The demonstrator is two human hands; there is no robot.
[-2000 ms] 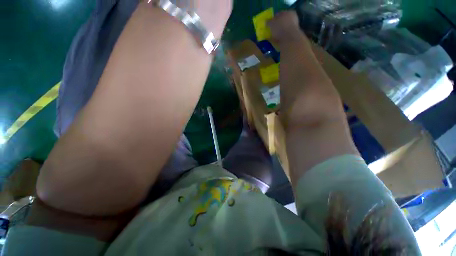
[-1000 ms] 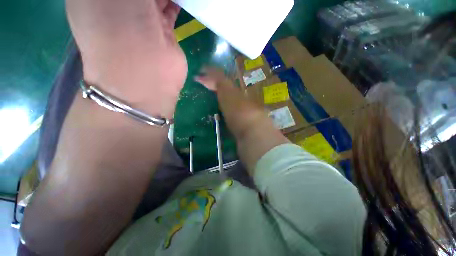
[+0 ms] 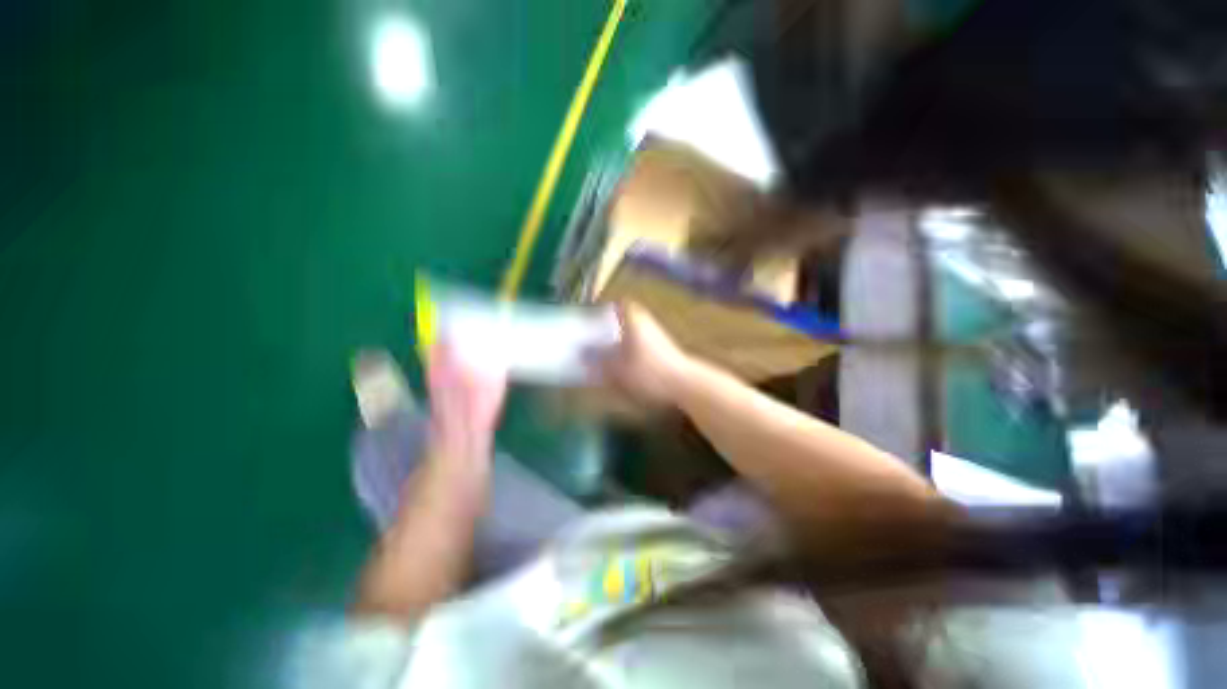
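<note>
The view is strongly blurred. A white paper strip [image 3: 532, 337] with a yellow part at its left end is held up in front of me. My left hand [image 3: 466, 390] grips it near the left end from below. My right hand [image 3: 643, 358] is at its right end, fingers closed on it. Print on the paper cannot be read. An open brown carton [image 3: 713, 320] with a blue edge is behind and to the right of my right hand.
Green floor [image 3: 202, 337] with a yellow line [image 3: 559, 148] running up from the paper. White sheets or bags [image 3: 713, 115] are beyond the carton. A pale upright edge [image 3: 881, 337], dark blurred shapes and a white sheet [image 3: 989, 482] are at right.
The view has swung away from the taped, labelled cartons. The white paper, earlier near my left hand at the top, is now lower and between both hands. My right hand, empty one second ago, has taken hold of it.
</note>
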